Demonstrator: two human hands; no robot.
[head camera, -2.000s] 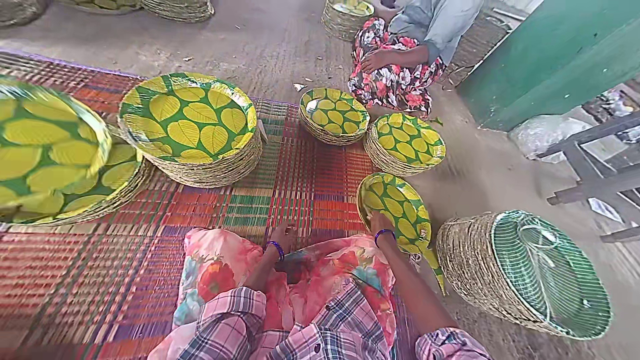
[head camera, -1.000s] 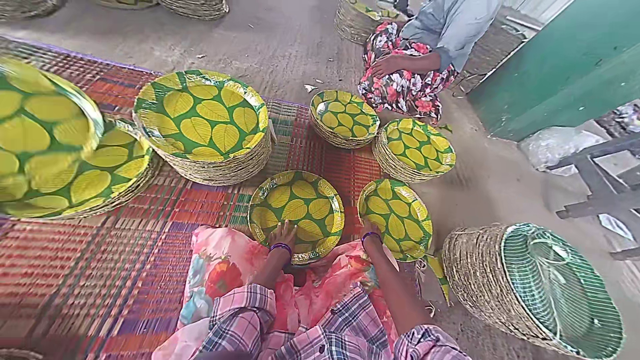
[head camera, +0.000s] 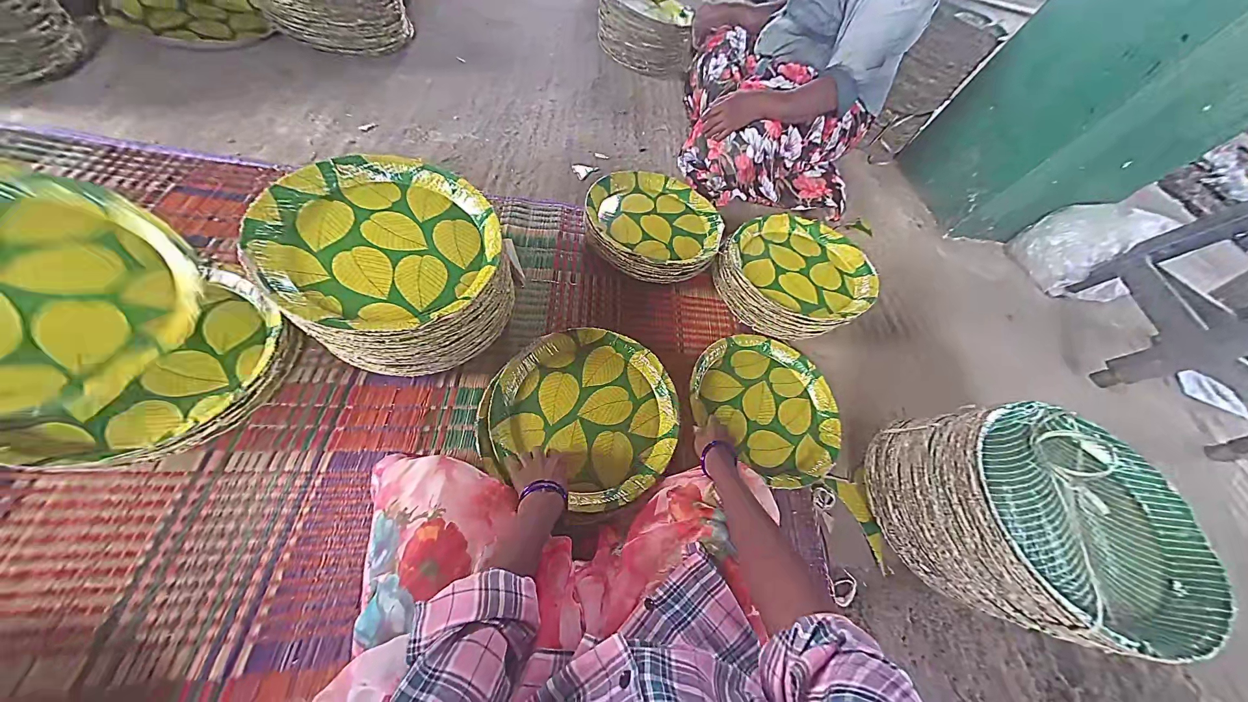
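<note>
Close in front of my lap lies a round plate with a yellow-leaf pattern on green. My left hand rests on its near edge, fingers spread. To its right, a smaller leaf-patterned plate is at my right hand, which touches its left edge; the fingers are partly hidden, so its grip is unclear. Beyond them stand two stacks of small leaf-patterned plates, one left and one right. A tall stack of larger plates stands to the left.
Farther left, a blurred leaf plate is above another stack. A tilted stack of twine-rimmed pieces with green striped faces lies on the right. A person in a floral garment sits beyond the woven mat. A dark stand is at right.
A large leaf plate now lies before my lap, where two seconds ago there was none. My left hand has come to rest on it. My right hand stays by the small plate.
</note>
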